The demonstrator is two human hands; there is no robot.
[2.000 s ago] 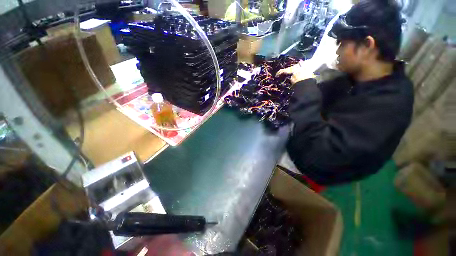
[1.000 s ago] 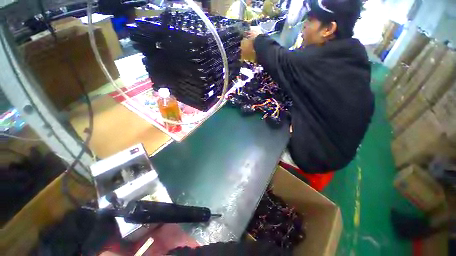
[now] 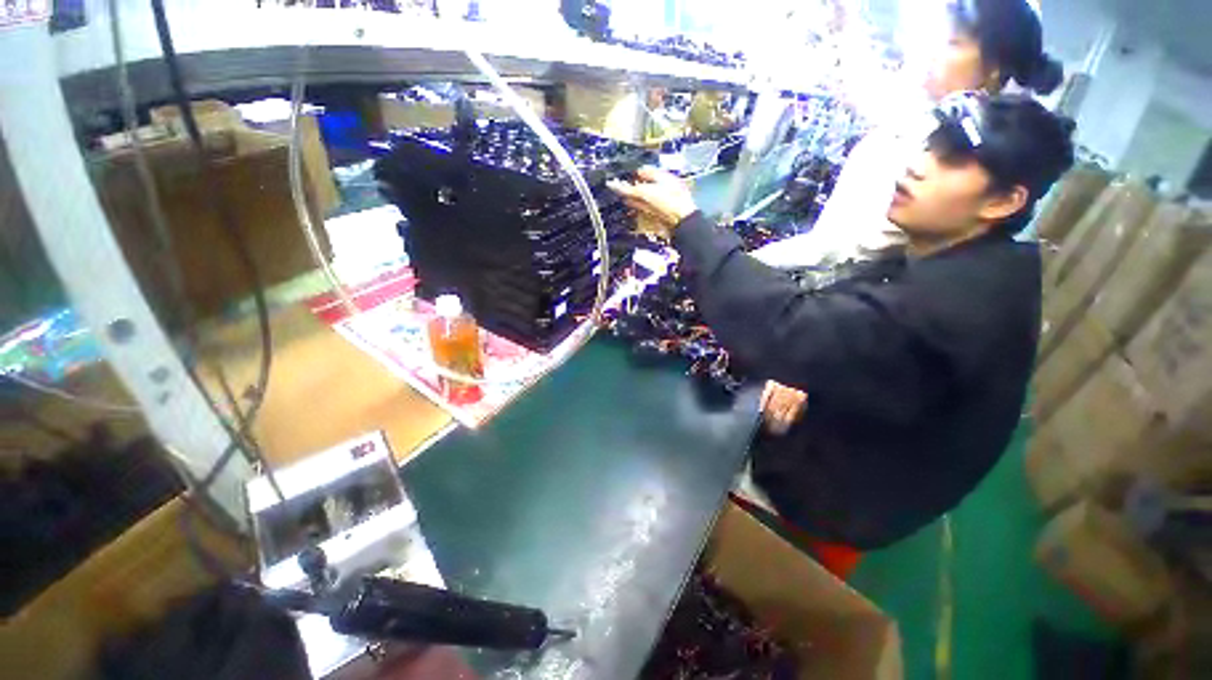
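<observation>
Neither of my hands can be made out. A black electric screwdriver (image 3: 445, 616) with a thin tip lies nearest in front of me, pointing right, over the corner of a small white-and-metal box (image 3: 339, 531). The dark green surface (image 3: 532, 492) stretches ahead of it. A heap of black wired units (image 3: 678, 326) lies at its far end. An open carton (image 3: 798, 598) below the right edge holds more dark wired units.
A person in black (image 3: 884, 385) sits at the right, one hand at the tall black stack (image 3: 492, 246), the other at the green surface's edge. Another person is behind. A drink bottle (image 3: 455, 348) stands near the stack. A clear tube hangs in front. Cartons line the right.
The view has tilted up, showing more shelf. The person has turned and leaned back towards me; one hand now rests at the green surface's edge. A second person has come into view.
</observation>
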